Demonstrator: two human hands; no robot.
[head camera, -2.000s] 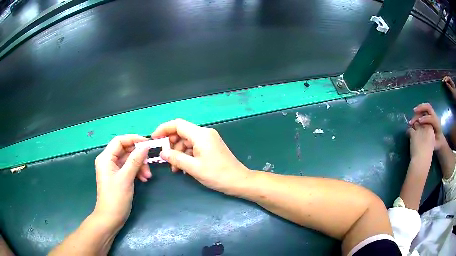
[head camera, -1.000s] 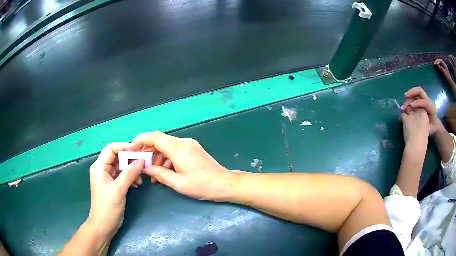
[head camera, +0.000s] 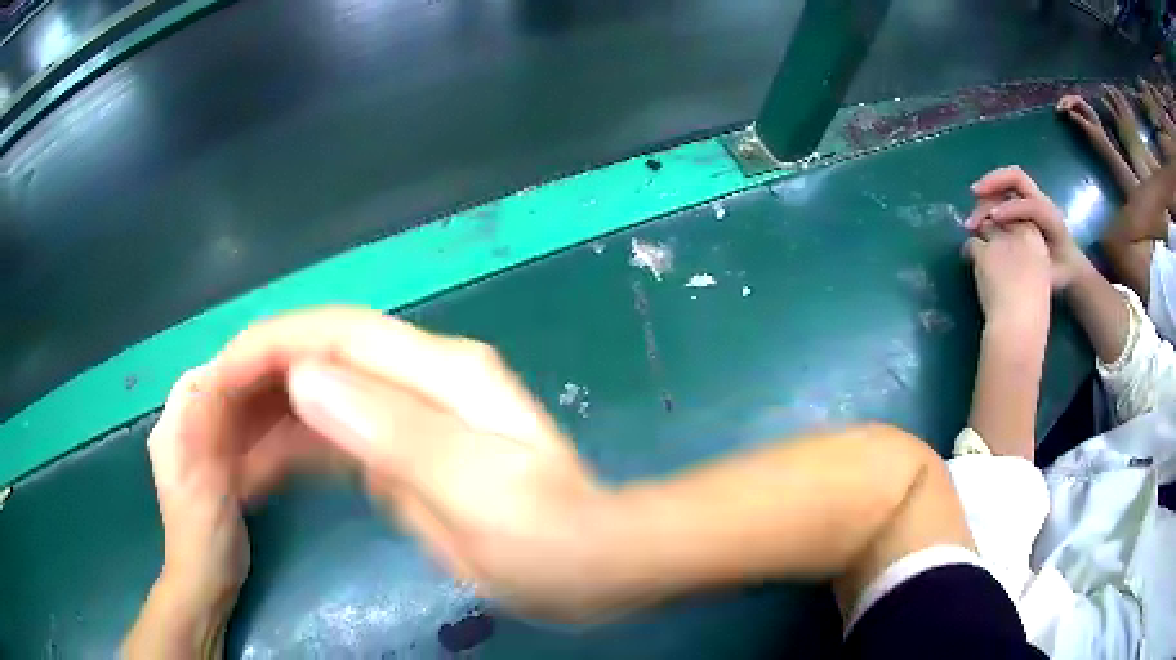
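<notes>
My right hand (head camera: 451, 451) is blurred and raised over the green table, its fingers reaching left across the fingers of my left hand. My left hand (head camera: 200, 458) is curved at the left, partly covered by my right fingers. The pale pink plastic frame does not show; the hands may hide it. I cannot tell whether either hand holds it.
The dark green table (head camera: 774, 348) has whitish flecks and a dark blotch near its front edge. A bright green strip (head camera: 426, 264) separates it from the dark conveyor belt (head camera: 387, 116). A green post (head camera: 819, 77) rises from the strip. Another person's clasped hands (head camera: 1019, 245) rest at right.
The pink frame held between both hands' fingertips has gone from sight. My right hand has moved over my left fingers and looks larger and blurred. The view has shifted to the right.
</notes>
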